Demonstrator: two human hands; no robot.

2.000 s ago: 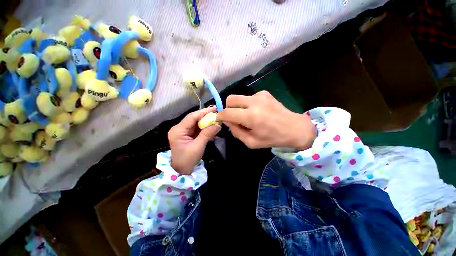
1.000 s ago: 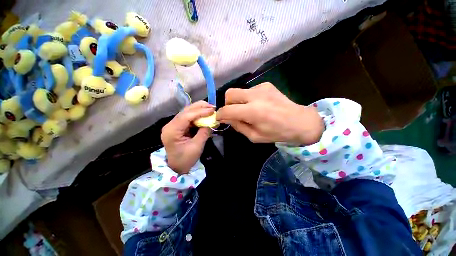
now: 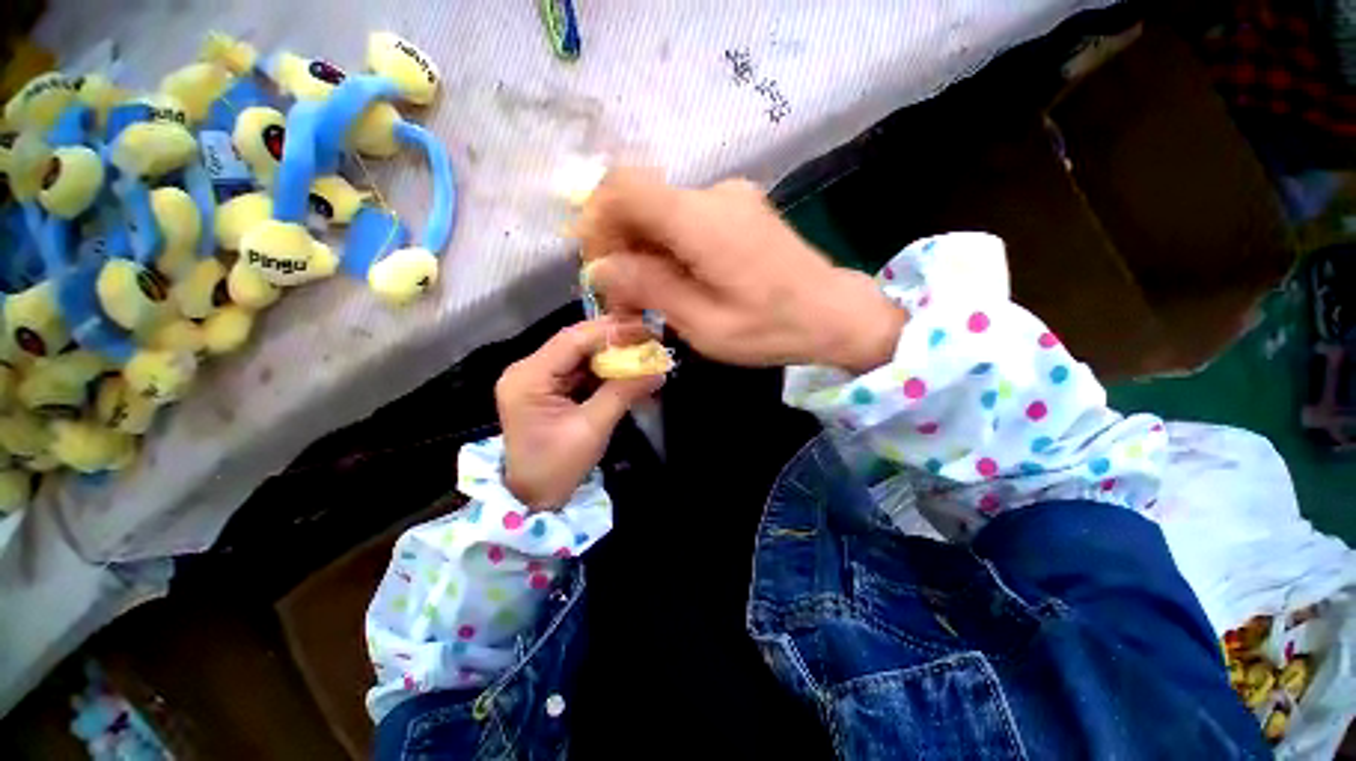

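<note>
My left hand (image 3: 558,405) pinches a pale yellow plush end piece (image 3: 631,360) between thumb and fingers above the dark lap. My right hand (image 3: 729,271) is raised above and to the right of it, fingers curled and blurred. Another pale yellow end (image 3: 577,180) shows blurred just beyond my right fingertips, near the table edge. A bit of blue shows between the two hands; most of the blue band is hidden. No needle can be made out, and I cannot tell what my right fingers hold.
A heap of blue and yellow plush toys (image 3: 139,283) lies at the left on the striped cloth table (image 3: 491,298). Blue-green snips (image 3: 561,27) lie at the top. A brown cardboard box (image 3: 1167,193) stands at the right. A white bag (image 3: 1242,513) with small yellow pieces is at lower right.
My right hand has moved up and left, away from the yellow piece in my left hand, and now covers the blue band. My left hand has stayed nearly in place.
</note>
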